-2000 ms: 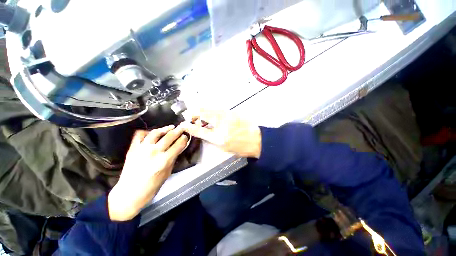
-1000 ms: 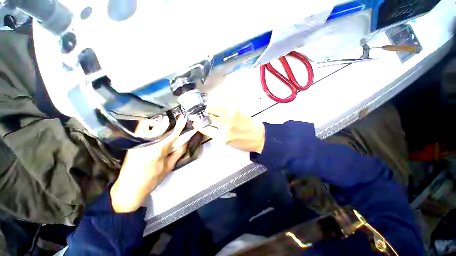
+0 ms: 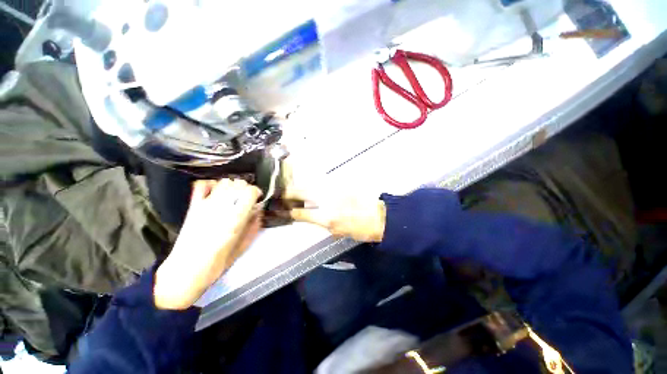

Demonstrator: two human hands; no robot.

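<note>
My left hand (image 3: 219, 226) lies on dark cloth (image 3: 172, 193) just in front of the needle area, fingers bent down on it. My right hand (image 3: 333, 212) is at the right end of the same cloth, its fingertips pinching the edge. A pale narrow strip (image 3: 274, 175) runs along the edge between my hands and the needle area. The shiny metal needle area (image 3: 259, 134) sits just beyond my fingers, under the white machine head (image 3: 212, 44). The olive garment (image 3: 88, 226) is heaped to the left and joins the dark cloth. The exact stitching point is hidden.
Red-handled scissors (image 3: 413, 91) lie on the white table (image 3: 358, 157). A thin silver tool (image 3: 505, 60) and an orange-brown handle (image 3: 589, 33) lie farther right. The grey ruler-like edge (image 3: 475, 175) runs along the table front. Olive cloth (image 3: 563, 190) is below the table at right.
My hands have drawn slightly back from the needle area, and the pale strip and cloth edge now show between them. The view has shifted, with the machine head covering less of the table.
</note>
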